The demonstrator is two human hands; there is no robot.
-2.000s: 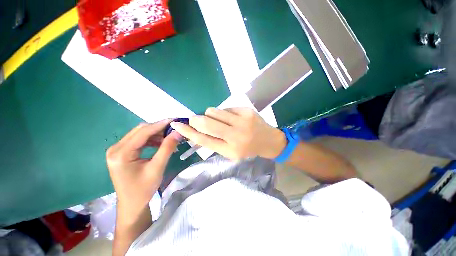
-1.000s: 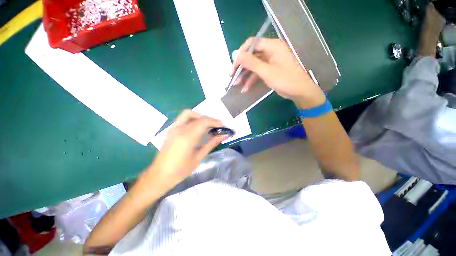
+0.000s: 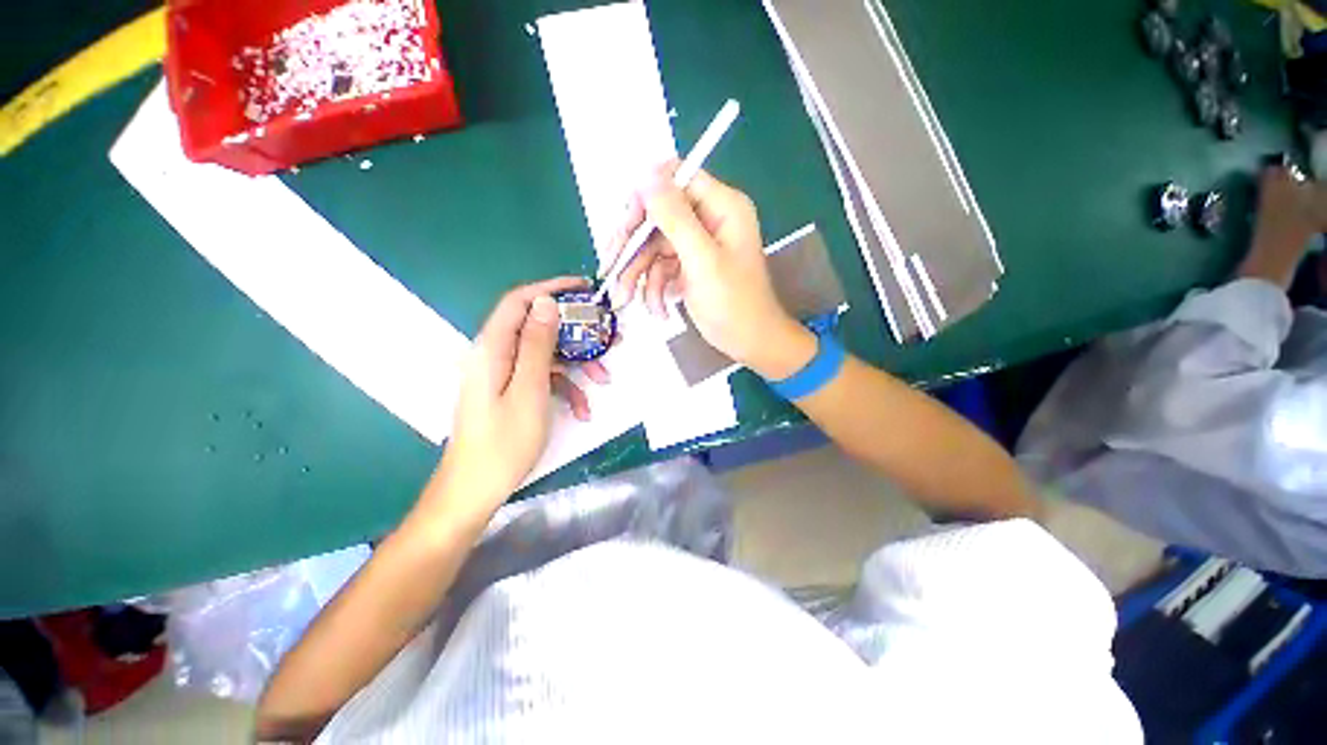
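Note:
My left hand [image 3: 509,381] holds a small round circuit board unit [image 3: 585,329] by its rim, its blue face with gold and silver details turned up. My right hand [image 3: 709,262] grips tweezers [image 3: 699,157] like a pen, and their tips are at the upper edge of the unit. Whether the tips hold anything is too small to tell. A blue wristband [image 3: 809,367] is on my right wrist. A short grey-brown piece [image 3: 803,277] lies across the white strips [image 3: 604,102], partly behind my right hand.
A red bin [image 3: 313,128] heaped with tiny white parts stands at upper left, with loose bits beside it. Stacked grey-brown strips [image 3: 888,160] lie right of centre. Several silver-dark units [image 3: 1170,204] sit at upper right, near another person's hand and sleeve. A yellow edge [image 3: 80,80] curves at upper left.
My right hand has moved from over the grey-brown piece to the left, bringing the tweezers onto the unit. My left hand has moved slightly up and left and turned the unit's face up.

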